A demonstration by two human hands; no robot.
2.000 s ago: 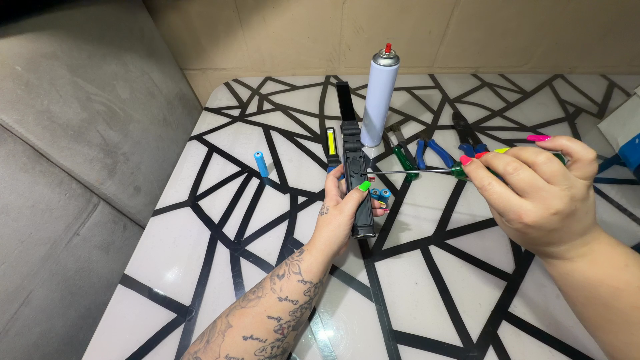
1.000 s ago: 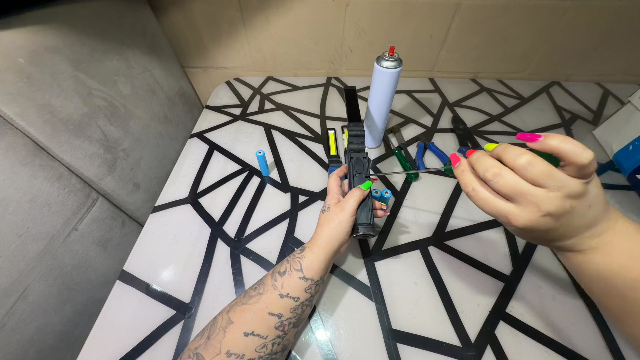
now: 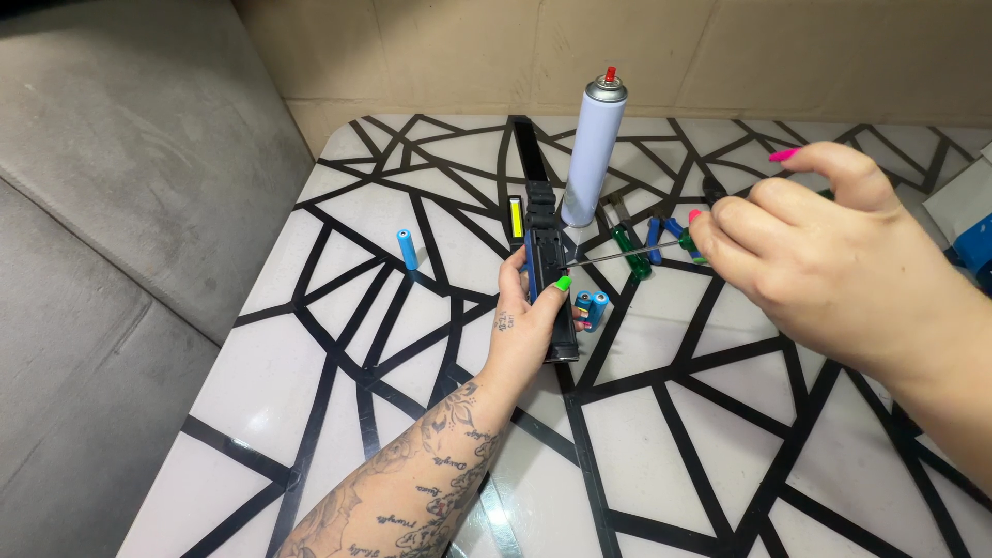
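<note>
My left hand point(image 3: 527, 310) is closed around a long black hinged device point(image 3: 549, 248), perhaps a folding work light, with its thumb on the near face. In my right hand point(image 3: 806, 240) is a screwdriver point(image 3: 635, 253) with a green handle, mostly covered by my fingers. Its thin shaft points left and its tip meets the device's right side, just above my left thumb. Two blue cylindrical batteries point(image 3: 597, 311) stand just right of the device, close to my left fingertips. Another blue battery point(image 3: 407, 249) stands apart on the left. A small black item with a yellow strip point(image 3: 516, 219) is behind the device.
A white spray can point(image 3: 594, 151) with a red nozzle stands behind the device. Green-handled screwdrivers point(image 3: 637, 263) and blue-handled pliers point(image 3: 655, 239) lie to its right. A white and blue object point(image 3: 973, 240) is at the right edge. A grey padded seat point(image 3: 116, 194) borders the table point(image 3: 263, 372).
My right hand has shifted slightly and its index finger is raised more off the screwdriver. My left hand still holds the device.
</note>
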